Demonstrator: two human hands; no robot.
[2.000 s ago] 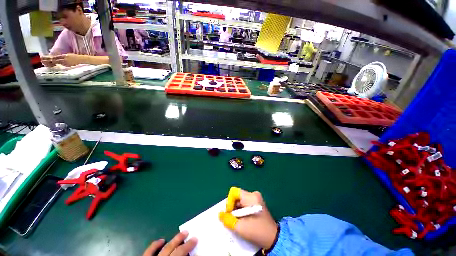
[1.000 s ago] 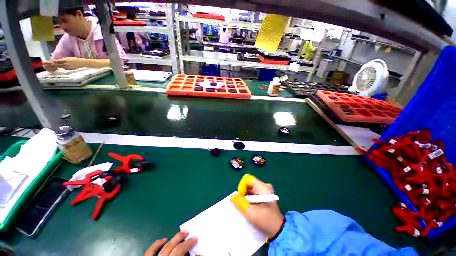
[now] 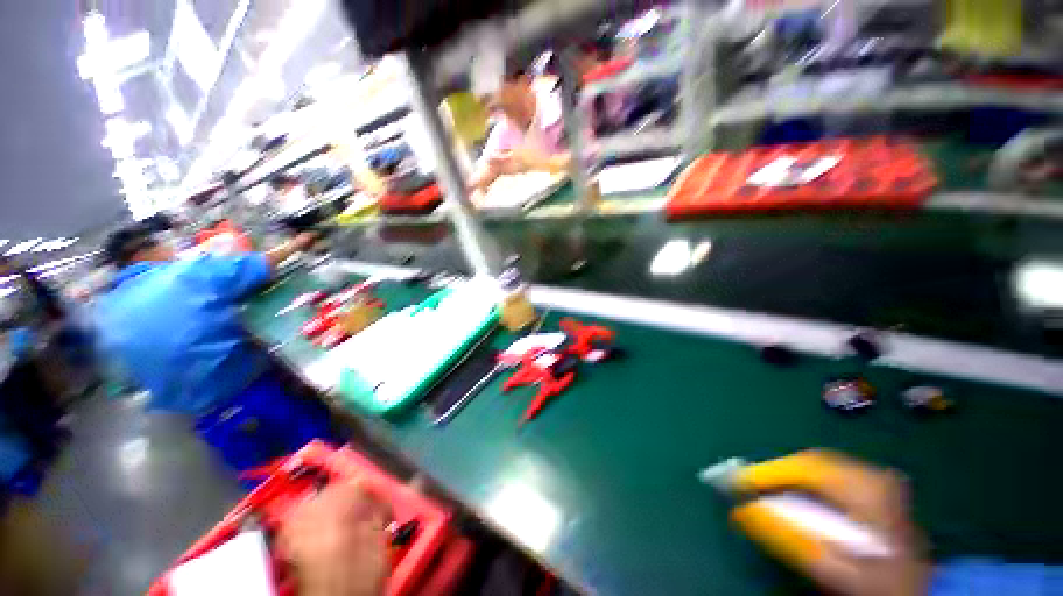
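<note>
The view is blurred. My right hand (image 3: 857,524), with yellow finger cots, is shut on a white pen (image 3: 822,522) above the green bench at lower right. My left hand (image 3: 338,541) is over the red clamp tray (image 3: 437,553) at lower left. The white paper sheet (image 3: 227,570) lies at the tray, just left of this hand; blur hides whether the fingers grip it. Two open round units (image 3: 847,395) (image 3: 928,399) sit on the bench. Two dark discs (image 3: 779,354) (image 3: 864,343) lie by the white strip.
Red clamps (image 3: 542,378) lie beside the small bottle (image 3: 515,305). A dark flat case (image 3: 466,384) and green basket (image 3: 402,396) are left of them. A person in blue (image 3: 181,332) is at far left. An orange-red compartment tray (image 3: 804,177) is beyond the conveyor.
The view has swung left. The paper and my left hand have moved from the bench to the red tray. My right hand still holds the pen, now away from the paper.
</note>
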